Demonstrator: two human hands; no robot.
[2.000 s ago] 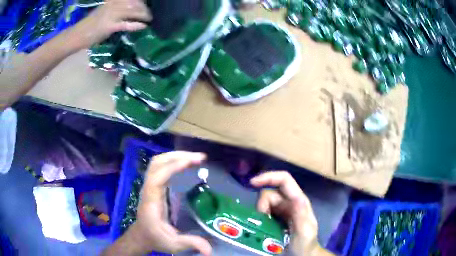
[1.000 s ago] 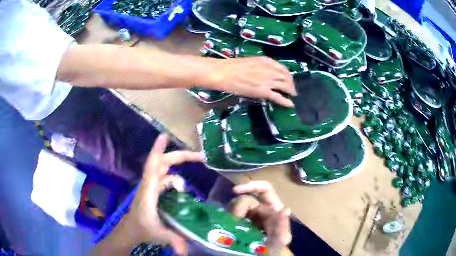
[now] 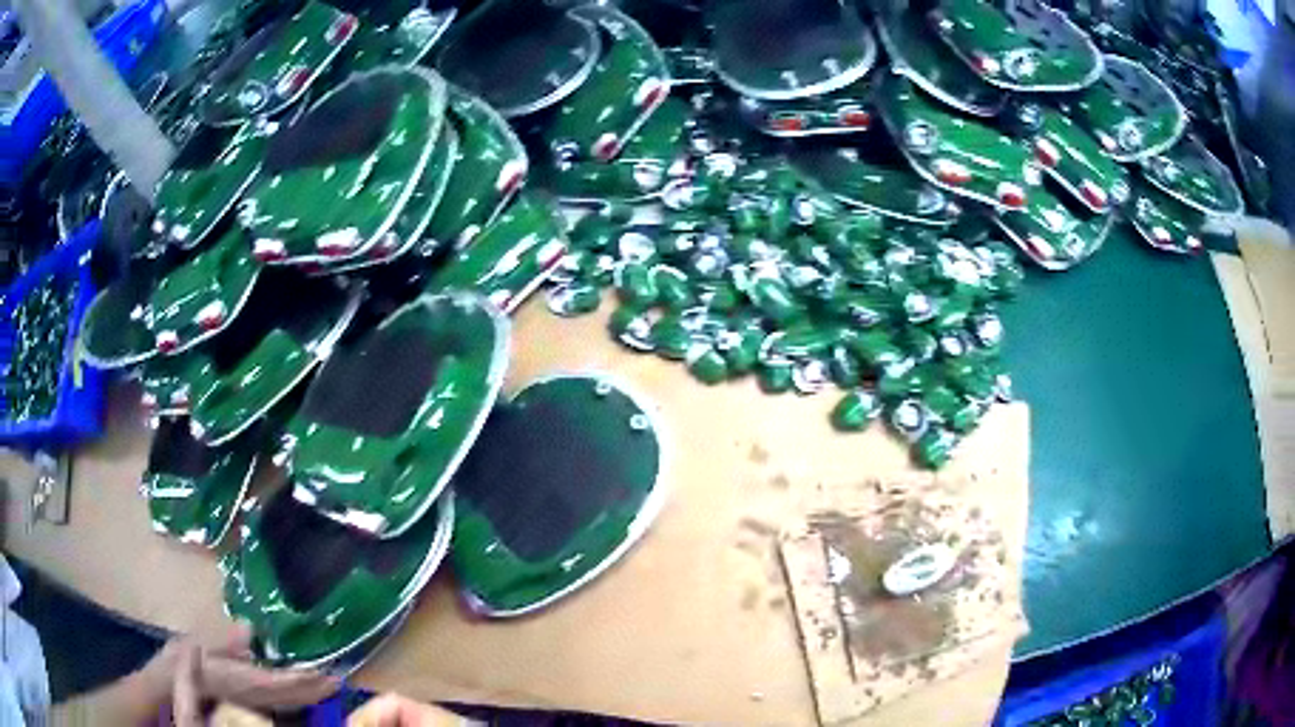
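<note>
At the bottom left edge, a blurred hand, which looks like my left hand (image 3: 235, 679), shows with its fingers pointing right. Just right of it, fingertips that look like my right hand (image 3: 395, 710) are cut off by the bottom edge. What either holds is out of the picture. Above them, a green car body moulding (image 3: 554, 490) with a dark hollow middle and pale rim lies on tan cardboard. Another moulding (image 3: 398, 412) overlaps it on the left, stacked on a further one (image 3: 341, 575).
Many more mouldings (image 3: 355, 164) are piled behind. Small green parts (image 3: 810, 284) are heaped mid-bench. A white oval dish (image 3: 920, 568) sits on the stained glue board (image 3: 888, 660), right. Blue bins stand left (image 3: 78, 412) and lower right (image 3: 1193, 668). A white sleeve (image 3: 17, 668) shows at left.
The view has swung right and up, so bench items sit further left. The held moulding with red lamps has left the picture. The other person's arm no longer reaches over the stack.
</note>
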